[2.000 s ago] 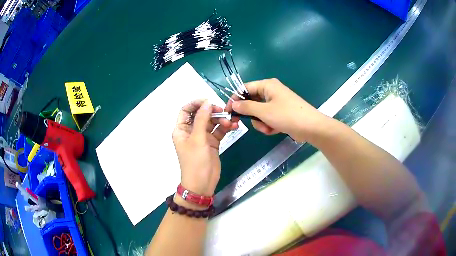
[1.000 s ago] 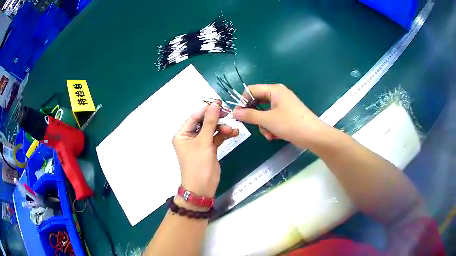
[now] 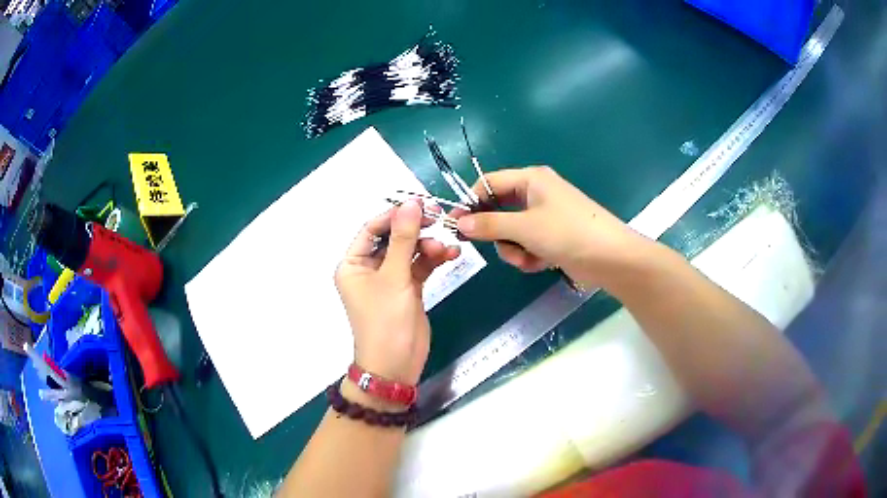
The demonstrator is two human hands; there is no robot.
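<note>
My right hand [image 3: 530,219] holds a small bunch of black wire leads with white sleeves [image 3: 453,173] between thumb and fingers. Several leads fan upward from it, and dark ends show below the hand. My left hand [image 3: 394,255] pinches a few thin leads [image 3: 424,198] between thumb and index finger, touching the right hand's bunch. Which leads lie in which hand is partly hidden by the fingers. Both hands are above the right part of a white paper sheet [image 3: 292,282]. The main wire pile [image 3: 384,86], striped black and white, lies beyond the paper on the green mat.
A red heat gun [image 3: 126,287], a yellow sign [image 3: 156,187] and a blue parts tray [image 3: 92,409] are at left. A steel ruler [image 3: 671,206] runs diagonally at right. A plastic-wrapped pale roll [image 3: 622,374] lies at the near edge. A blue bin [image 3: 768,24] is at far right.
The fanned leads in my right hand have shifted, one now standing apart from the others. The leads at my left fingertips now point left, where earlier a white-sleeved bunch pointed right.
</note>
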